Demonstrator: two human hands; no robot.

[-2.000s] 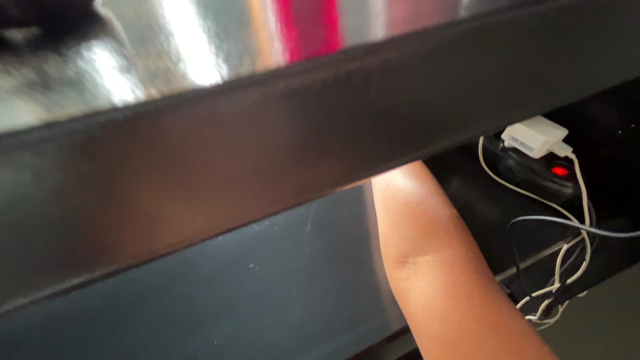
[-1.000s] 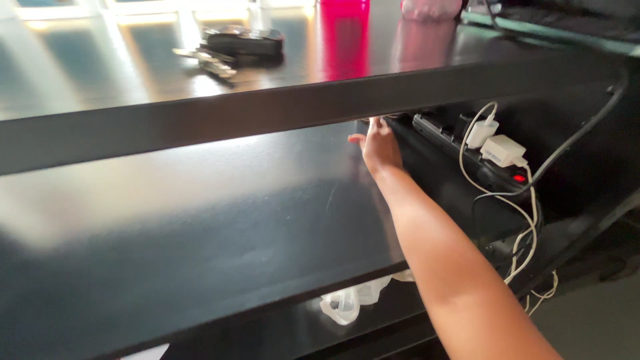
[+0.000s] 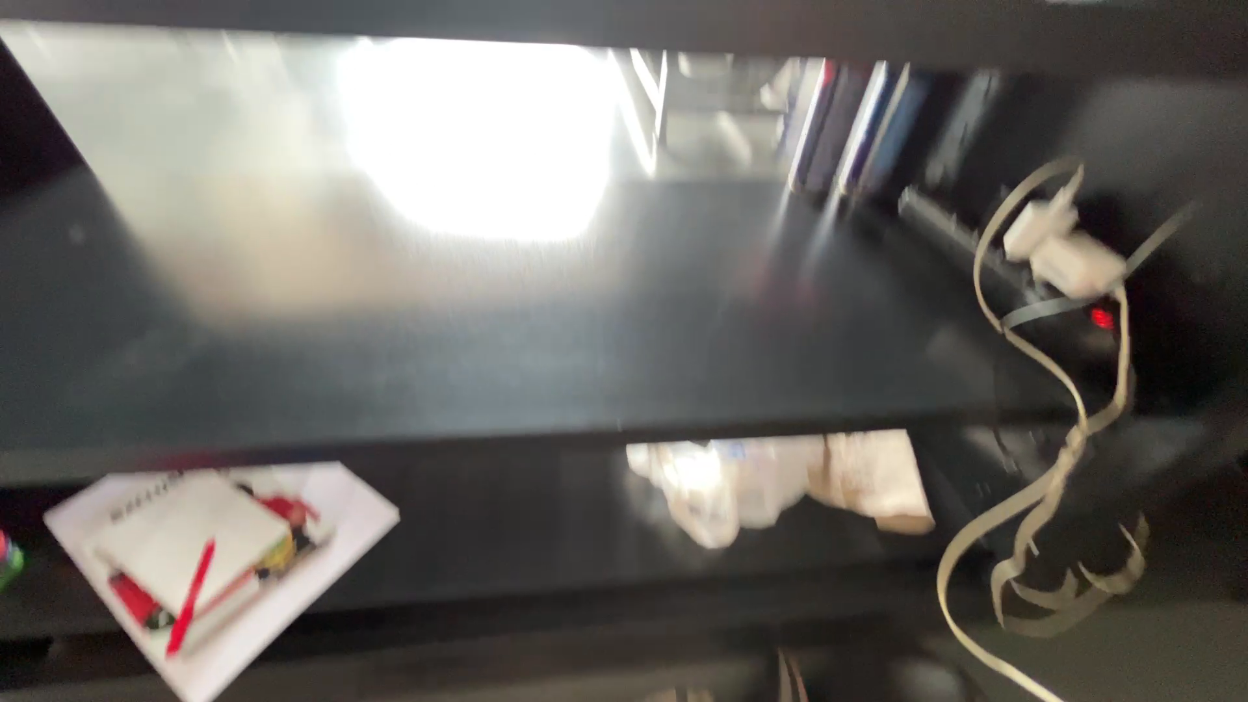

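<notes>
Neither of my hands shows in the head view, so what they hold or touch cannot be told. A dark shelf board (image 3: 546, 341) fills the middle, with bright glare at its back. At the right, two white plug-in adapters (image 3: 1077, 263) sit on a black power strip (image 3: 946, 224) with a glowing red switch (image 3: 1102, 318). Pale cables (image 3: 1063, 468) loop and hang down from there. The view is blurred.
Several upright books (image 3: 848, 127) stand at the back right of the shelf. On the level below lie a crumpled pale plastic bag (image 3: 721, 487) and a white sheet with printed pictures (image 3: 322, 497), a red pen (image 3: 192, 595) over it.
The hand and forearm reaching toward the power strip one second ago are out of sight. The view has shifted lower, with more of the under-shelf space showing.
</notes>
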